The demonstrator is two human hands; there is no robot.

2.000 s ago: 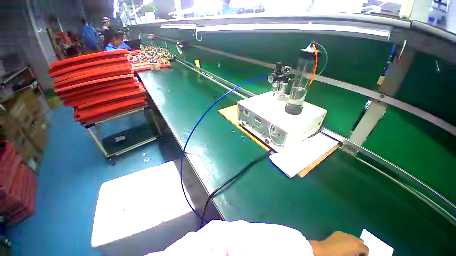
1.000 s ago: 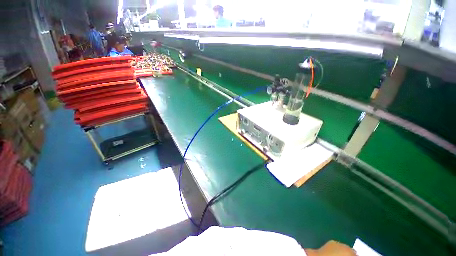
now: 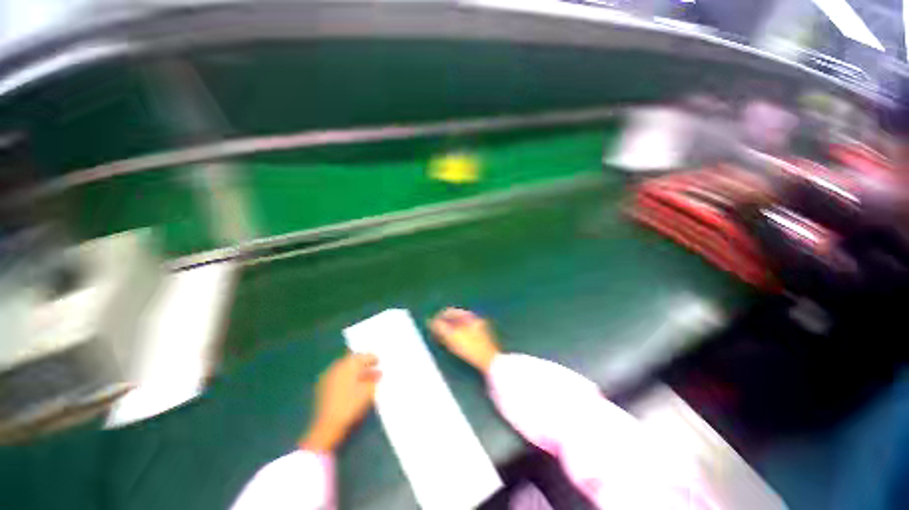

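A long narrow white paper strip (image 3: 424, 418) lies in front of me on the dark-green bench top, running from the lower edge of the picture up to the middle. My left hand (image 3: 346, 398) is at its left edge near the far end, fingers closed on that edge. My right hand (image 3: 466, 337) is just right of the strip's far end, apart from it, with its fingers curled. The view is blurred, and I cannot tell whether the right hand holds anything.
The cream machine (image 3: 70, 314) and white sheets (image 3: 179, 344) are at the left. A green back panel with rails and a yellow tag (image 3: 454, 167) stands behind. Stacked red-orange trays (image 3: 703, 219) and a blurred person in dark clothing (image 3: 797, 329) are at the right.
The view has swung right, so the machine is now at the left edge. Both hands and much more of the strip are in view; the cart and blue hose have left it.
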